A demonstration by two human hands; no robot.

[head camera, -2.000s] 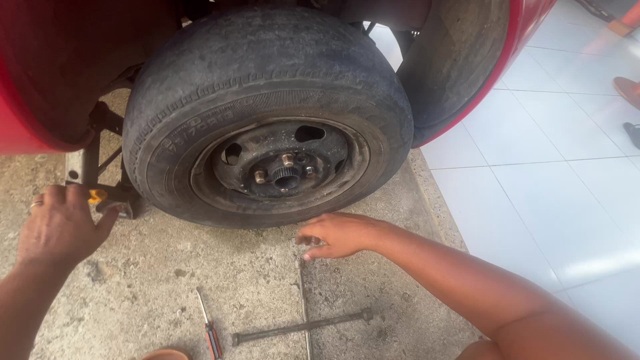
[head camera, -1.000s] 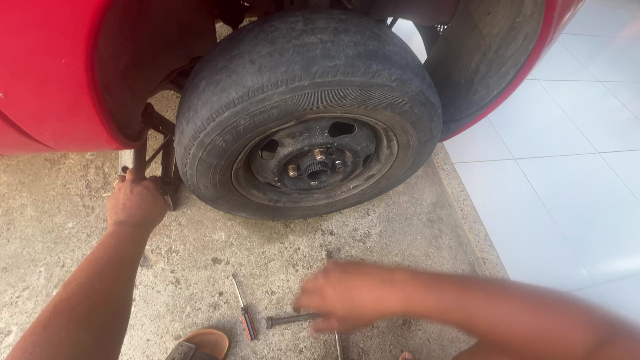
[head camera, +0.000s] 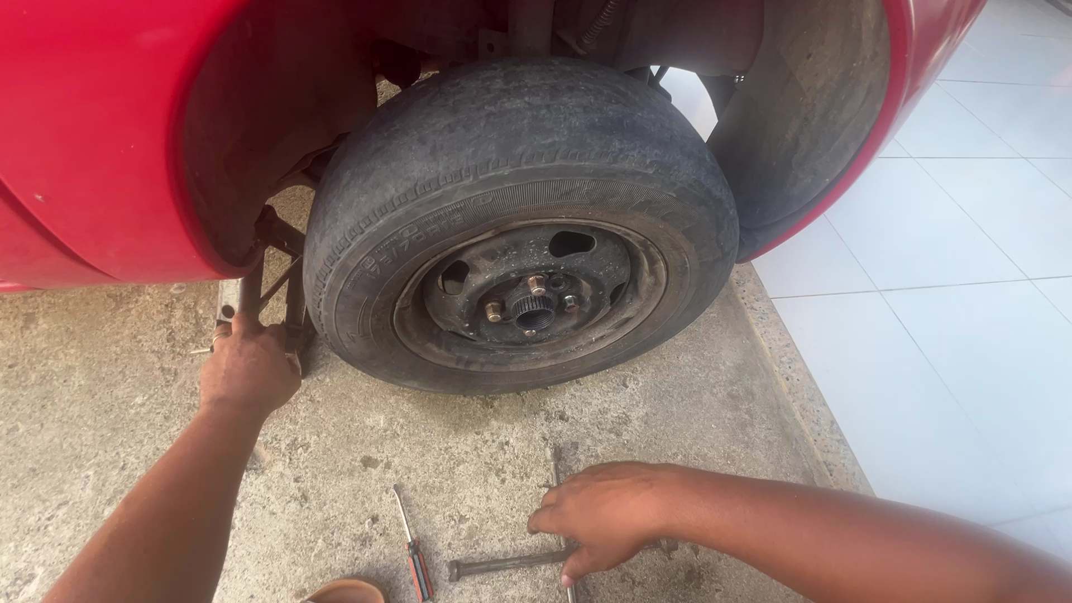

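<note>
Beside the wheel's left edge, my left hand [head camera: 249,366] is on the metal stand or jack [head camera: 272,293] under the red car body; its fingertips are partly hidden, so its grip is unclear. My right hand [head camera: 605,512] lies over the middle of a cross-shaped lug wrench [head camera: 511,564] on the concrete, fingers bent around or above the bars; whether they grip is unclear. A mounted tyre [head camera: 519,176] on a dark steel rim [head camera: 452,289] fills the centre, with several lug nuts [head camera: 537,285] around the hub. A screwdriver [head camera: 417,569] with a red and black handle lies left of the wrench.
Red bodywork [head camera: 84,134] and the wheel arch surround the tyre's top and sides. Rough concrete [head camera: 352,469] lies below, meeting pale floor tiles [head camera: 946,352] along a strip at the right. A brown rounded object [head camera: 347,591] shows at the bottom edge.
My right hand has moved from beside the tyre's bottom down to the cross wrench. My left hand, earlier spread above the stand or jack, is now down on it.
</note>
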